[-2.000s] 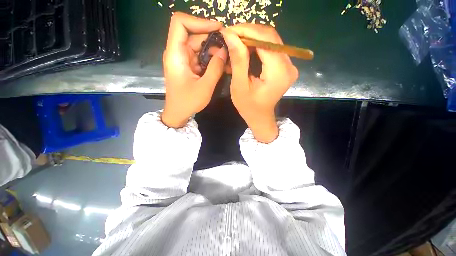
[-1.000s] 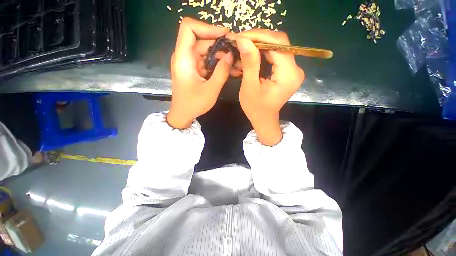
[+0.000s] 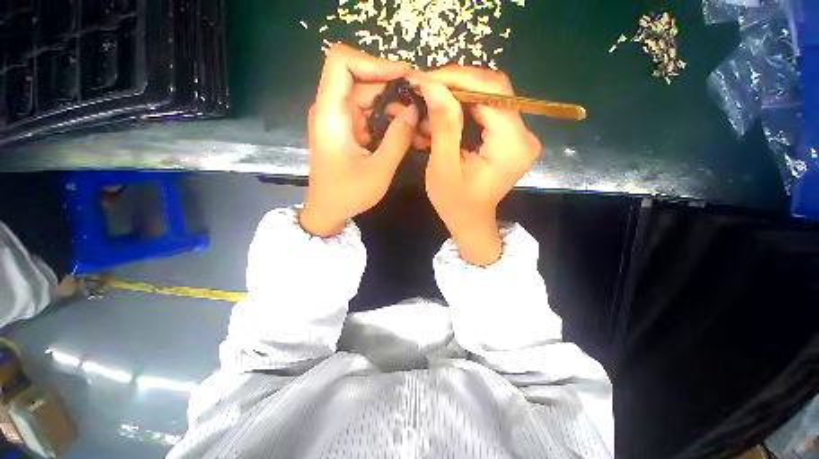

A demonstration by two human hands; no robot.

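Observation:
My left hand (image 3: 352, 148) is bare and holds a small black housing (image 3: 384, 105) between thumb and fingers above the bench edge. My right hand (image 3: 480, 148) is closed on gold-coloured tweezers (image 3: 539, 108), whose broad rear end sticks out to the right. My right fingertips meet the top of the housing; the tweezer tips are hidden by the fingers. A large scattered pile of small pale parts (image 3: 427, 31) lies on the green bench top just beyond my hands.
Black blister trays (image 3: 108, 63) are stacked at the left. A smaller mixed pile (image 3: 663, 43) lies to the right, then clear plastic bags (image 3: 750, 85) and a blue bin (image 3: 805, 134). A blue stool (image 3: 85, 224) stands under the bench at left. A person's pale sleeve (image 3: 22, 278) shows at far left.
The piles and my hands sit slightly lower in the view. My hands and the tweezers have shifted slightly right since the earliest frame. Both hands keep their holds.

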